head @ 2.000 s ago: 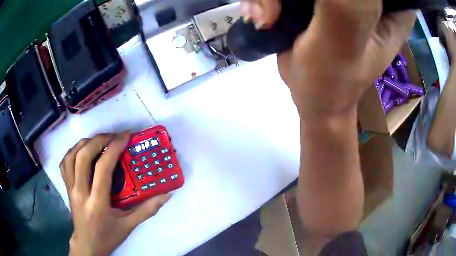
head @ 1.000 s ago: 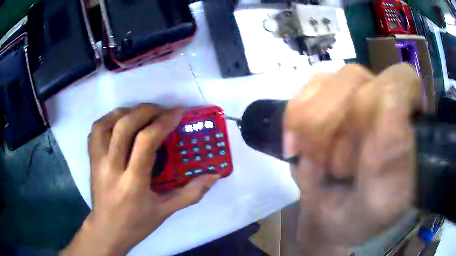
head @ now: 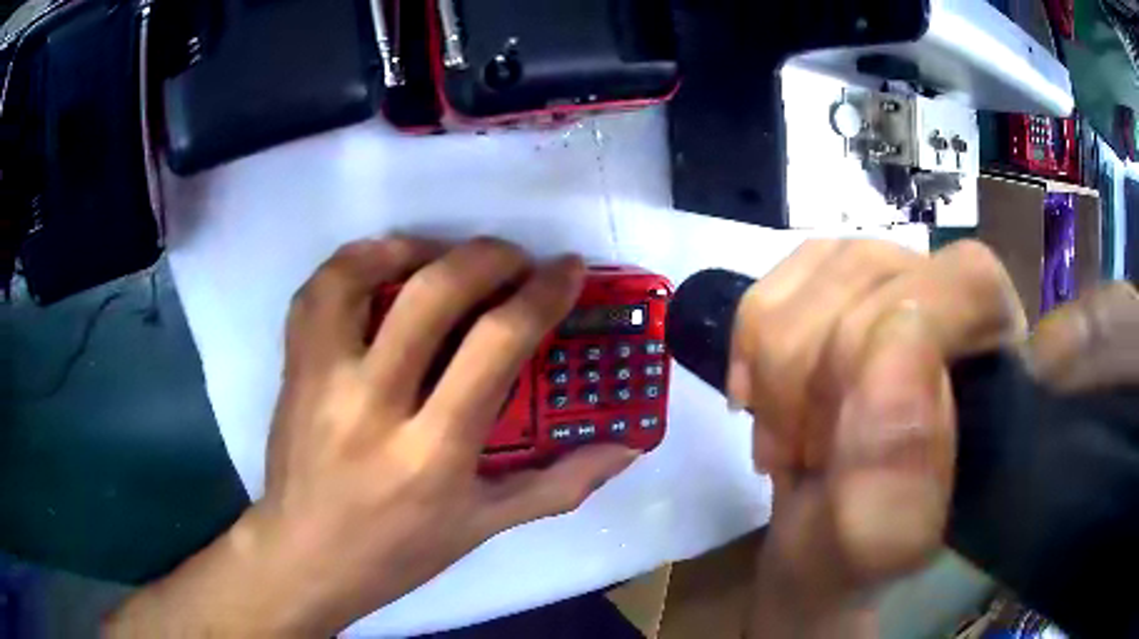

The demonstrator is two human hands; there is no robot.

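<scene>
A red portable radio (head: 608, 375) lies face up on the white work sheet (head: 687, 493), its display and number keys showing. My left hand (head: 412, 387) holds it from the left, fingers over its speaker end and thumb along its near edge. My right hand (head: 874, 375) is closed around a black electric screwdriver (head: 710, 322). The tool's nose is at the radio's upper right corner; the bit tip is hidden, so I cannot tell if it sits in a screw.
Several black-backed radios (head: 556, 56) stand in a row along the back left. The screw feeder (head: 918, 137) is at the back right. A carton (head: 1009, 237) with a purple item is at the right, a red radio (head: 1039, 144) behind it.
The screwdriver has moved from the feeder down to the radio's right side, its nose now at the corner. The view has shifted. The lit display now looks mostly dark. My left hand keeps its hold.
</scene>
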